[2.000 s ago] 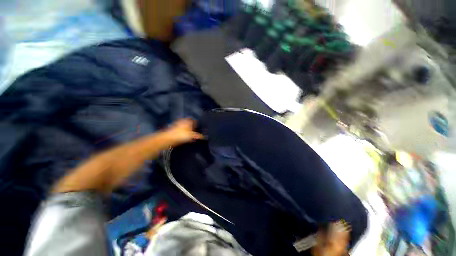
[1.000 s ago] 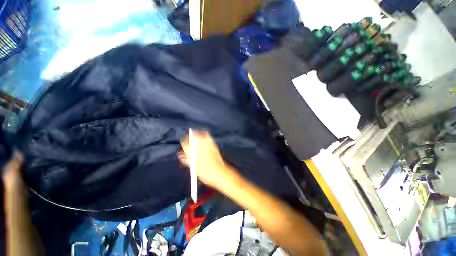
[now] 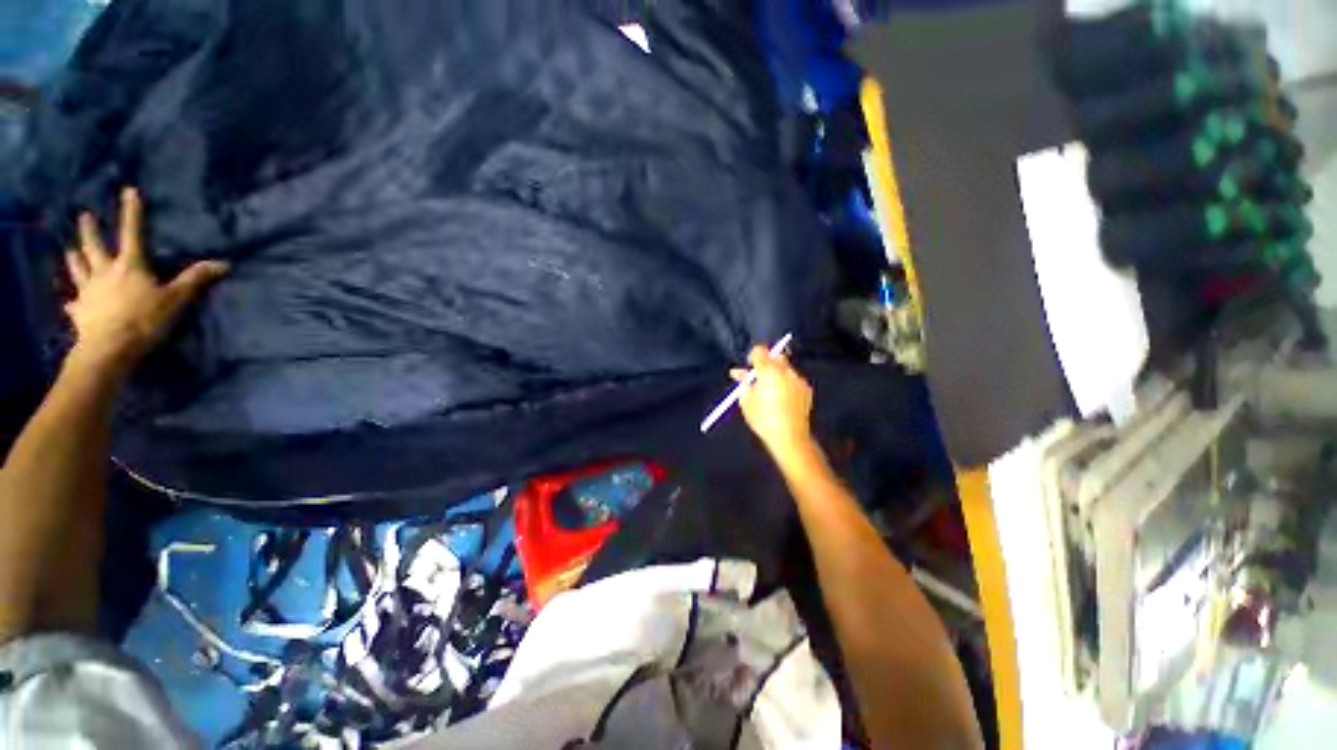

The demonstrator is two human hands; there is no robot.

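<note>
A large dark navy garment (image 3: pixel 440 220) lies spread before me, its shiny wrinkled lining upward. A thin white piping line (image 3: pixel 191 495) shows along its lower left edge. My left hand (image 3: pixel 125 293) lies flat on the lining at the left, fingers spread and holding nothing. My right hand (image 3: pixel 777 399) is at the garment's lower right part and holds a slim white stick (image 3: pixel 729 406), which points down to the left. I cannot tell whether the right fingers also pinch the cloth.
The wood-edged machine table (image 3: pixel 985 586) is at right, with a dark board (image 3: pixel 975 235), white paper (image 3: pixel 1078 279), green-tipped thread cones (image 3: pixel 1195 161) and metal machine parts (image 3: pixel 1158 557). Below are a red object (image 3: pixel 543 550) and dark and white scraps (image 3: pixel 396 630) on a blue surface.
My view has turned, so the table stands more upright at right. My left hand has moved up onto the lining and spread its fingers. The white stick in my right hand has tilted from upright to slanted.
</note>
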